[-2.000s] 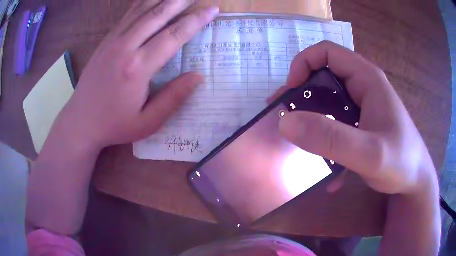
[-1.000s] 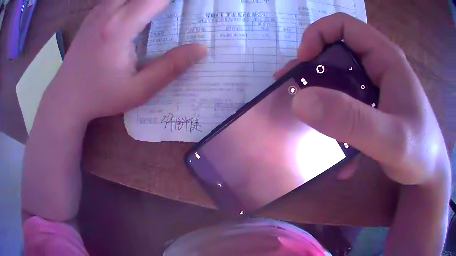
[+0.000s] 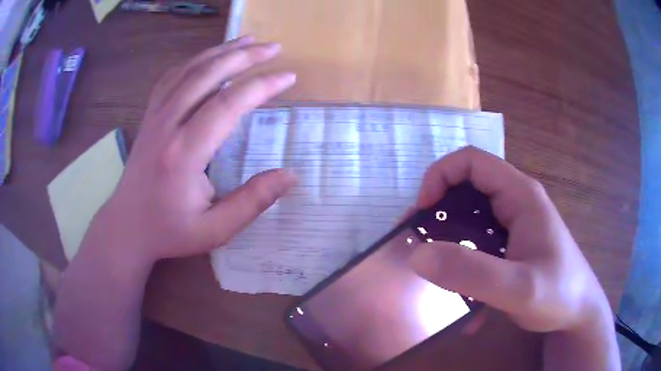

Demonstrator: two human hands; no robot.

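A creased white printed form [image 3: 326, 210] lies on the desk, with handwriting near its bottom edge and its print blurred. My left hand [image 3: 210, 152] rests flat over the form's left edge, fingers apart, with the fingertips over a kraft-coloured cover [image 3: 362, 54] beyond the form. My right hand [image 3: 514, 246] holds a black smartphone [image 3: 391, 297] tilted over the form's lower right. The thumb lies across the lit screen, which shows camera icons and a bright white patch. The phone hides part of the form.
A purple stapler [image 3: 58, 96] and a pale yellow pad [image 3: 87, 192] lie on the brown desk [image 3: 558, 94] at left. A pen [image 3: 170, 8] lies at the top left. A blue-and-yellow strip [image 3: 9, 116] is at the far left edge. A black cable [image 3: 638, 337] shows at lower right.
The view has shifted, so the form and both hands appear lower and the kraft cover shows more fully. My right hand still holds the phone; my left hand stays at the form's left edge.
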